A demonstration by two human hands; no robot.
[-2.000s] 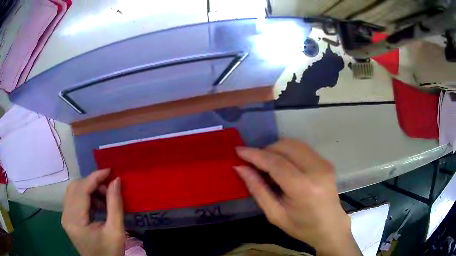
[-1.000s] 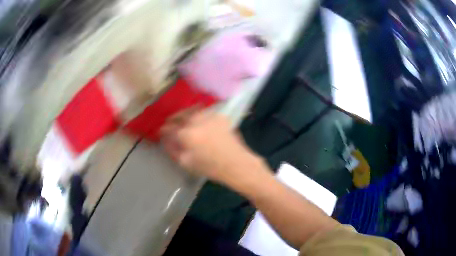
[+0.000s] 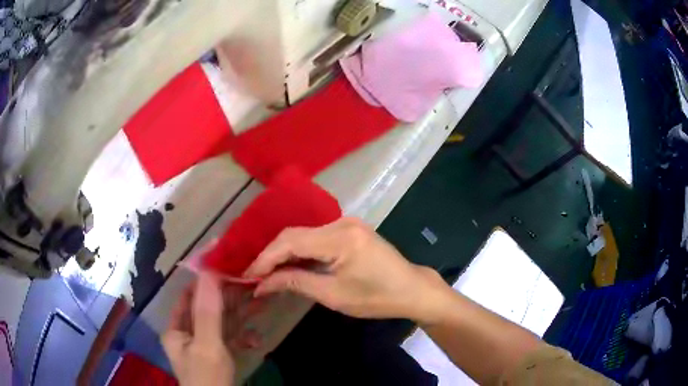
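A red fabric piece (image 3: 271,219) with a pink edge at its lower left is held up over the table. My right hand (image 3: 332,268) pinches its lower edge. My left hand (image 3: 207,324) is blurred and touches the pink-edged corner. The template (image 3: 56,317) lies at the lower left, partly cut off, with its brown hinge tape (image 3: 102,343) and another red piece (image 3: 139,371) on it.
The sewing machine (image 3: 68,98) stands at the left and top. Larger red pieces (image 3: 320,132) lie beyond my hands, with pale pink pieces (image 3: 419,64) past them. The table edge (image 3: 400,173) slopes down to the green floor.
The view has swung right from the template. My right hand has come back from the red pieces with a red piece, and my left hand has come into view beside it.
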